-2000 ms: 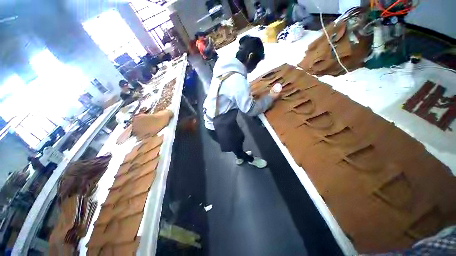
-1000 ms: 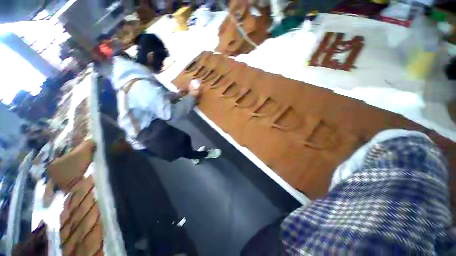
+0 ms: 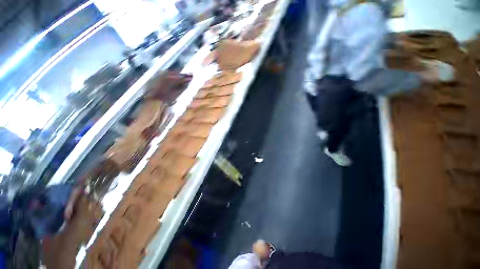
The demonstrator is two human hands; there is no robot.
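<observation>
My left hand [image 3: 260,249] is small and blurred at the bottom edge, with a pale sleeve. Its fingers are closed at a small dark item with a light edge [image 3: 271,250], too blurred to name. My right hand is not in view. Brown panels [image 3: 176,153] lie overlapped in a long row on the left table. More brown panels [image 3: 421,178] cover the right table, with dark handle shapes [image 3: 460,137] along them, blurred.
A person in a light top [image 3: 350,44] stands in the aisle, an arm over the right table. White table edges [image 3: 389,194] bound the dark grey floor [image 3: 295,184]. Yellow tape [image 3: 229,169] and white scraps lie there. Another person [image 3: 47,207] is blurred at far left.
The view has swung left and down, so the left table now fills more of it. The checked sleeve at lower right has left view. My left hand has come in at the bottom.
</observation>
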